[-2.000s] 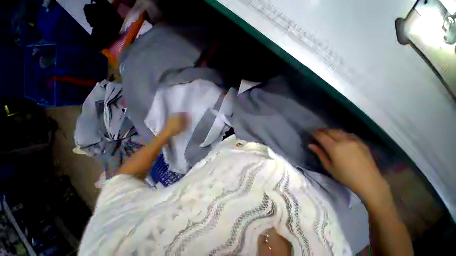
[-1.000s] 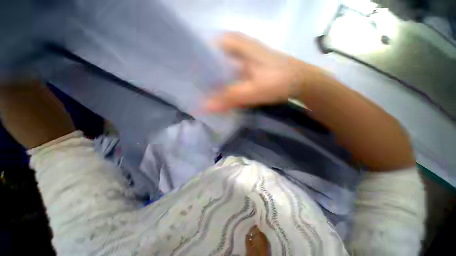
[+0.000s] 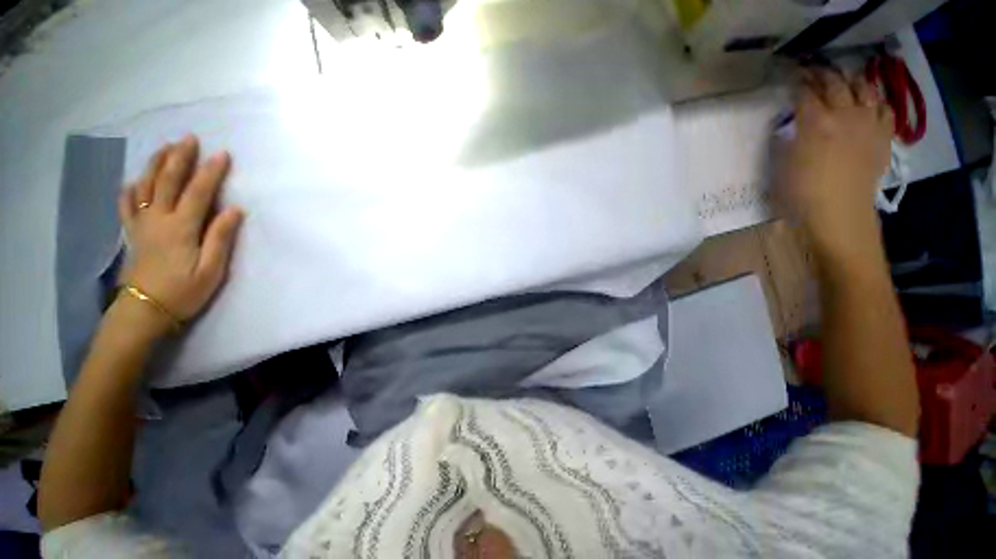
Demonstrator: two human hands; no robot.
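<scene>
A broad pale grey-white fabric piece (image 3: 437, 246) lies spread on the machine table, bright under the lamp, with a darker grey strip (image 3: 93, 207) at its left end. My left hand (image 3: 180, 235) rests flat on the fabric's left part, fingers apart. My right hand (image 3: 836, 158) is blurred at the table's right end, beside the red scissors handles (image 3: 902, 98). A small blue thing shows by its fingers; whether it is held I cannot tell. The presser foot area (image 3: 421, 20) shows at the top edge, partly cut off.
Darker grey cloth (image 3: 481, 347) is heaped on the lap, with a flat grey panel (image 3: 721, 360) beside it. White tape (image 3: 892, 180) hangs at the right table edge. Printed ruler marks (image 3: 730, 201) show near the table front. A red box (image 3: 956, 393) stands at lower right.
The view has swung from the lap to the table. The cloth that was raised and moving now lies flat under the lamp. My right hand has left it and is at the scissors.
</scene>
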